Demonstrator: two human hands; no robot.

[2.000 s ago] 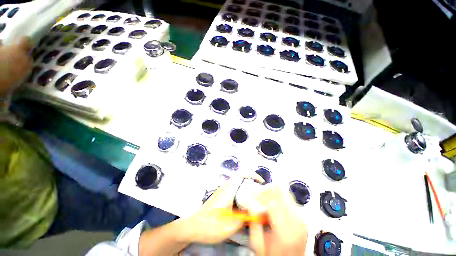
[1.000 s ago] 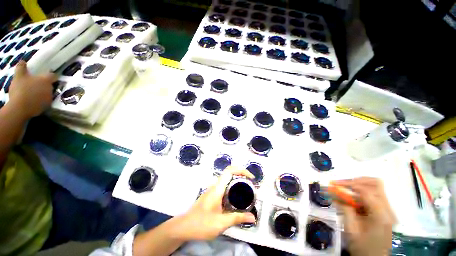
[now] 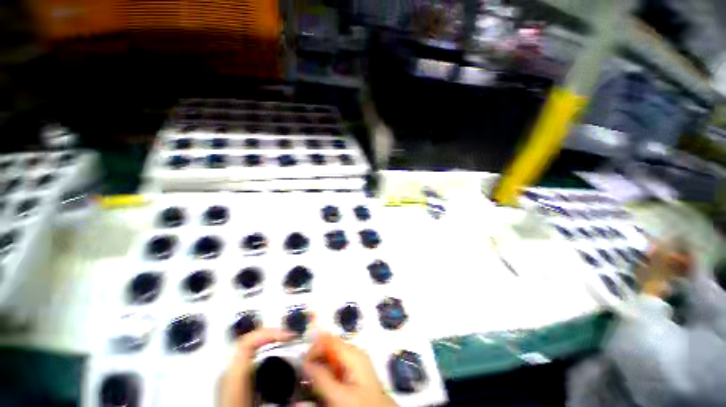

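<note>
The frame is blurred. My left hand (image 3: pixel 240 372) is at the bottom edge, cut off below, with its fingers around a round watch head (image 3: pixel 276 380) with a black face. My right hand (image 3: pixel 347 372) is close against the right side of that watch head. It holds an orange-red stick tool (image 3: pixel 333 359). I cannot tell whether a wipe is at its fingertips. Both hands are over the front part of a white foam tray (image 3: pixel 231 307) with rows of dark watch heads. Blue-tinted ones stand in its right columns.
A filled foam tray stack (image 3: pixel 259 181) stands behind, another (image 3: pixel 76 179) at far left. A silver-topped bottle (image 3: pixel 434 205) is right of the main tray. At far right, a person's hand (image 3: pixel 665 266) is at another filled tray (image 3: pixel 585 226). A yellow-banded post (image 3: pixel 541 143) rises behind.
The view has swung up and right, bringing the right-hand worker and tray into view. My right hand has moved from the tray's right columns back beside the held watch head.
</note>
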